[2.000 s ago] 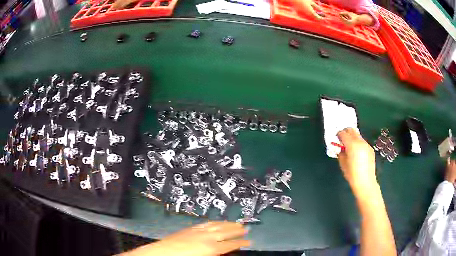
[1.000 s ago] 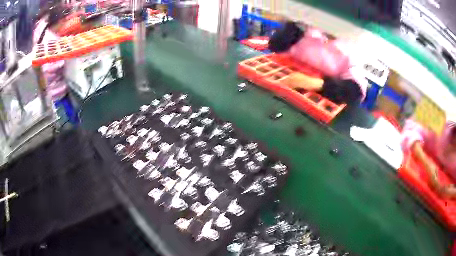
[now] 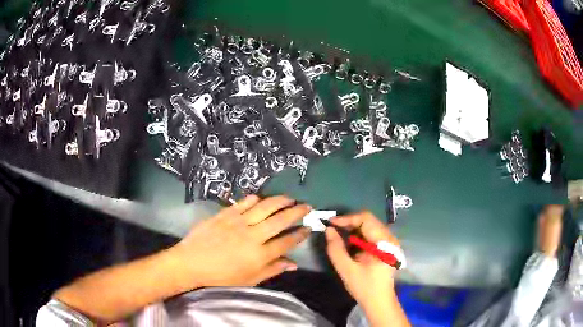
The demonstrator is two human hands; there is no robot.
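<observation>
A small white paper slip (image 3: 318,220) lies on the green bench near its front edge. My right hand (image 3: 365,255) holds a red marker pen (image 3: 372,250) with its tip at the slip. My left hand (image 3: 246,239) lies flat beside the slip, palm down, fingers spread, fingertips at its left edge. A large pile of silver spring clips (image 3: 256,121) with dark jaws lies beyond my hands. One clip (image 3: 399,202) lies apart, beyond my right hand.
The black foam pad (image 3: 137,96) with clipped pieces is at left. A white slip stack (image 3: 465,105) is at right, then grouped round parts (image 3: 514,158) and a smaller black tray (image 3: 547,153). Red trays (image 3: 555,48) are at upper right. Another person's arm (image 3: 548,233) reaches in at right.
The view has swung from the foam pad back to the pile. Both hands are back in view. My right hand, earlier at the white stack, now holds the pen at a slip near the front edge.
</observation>
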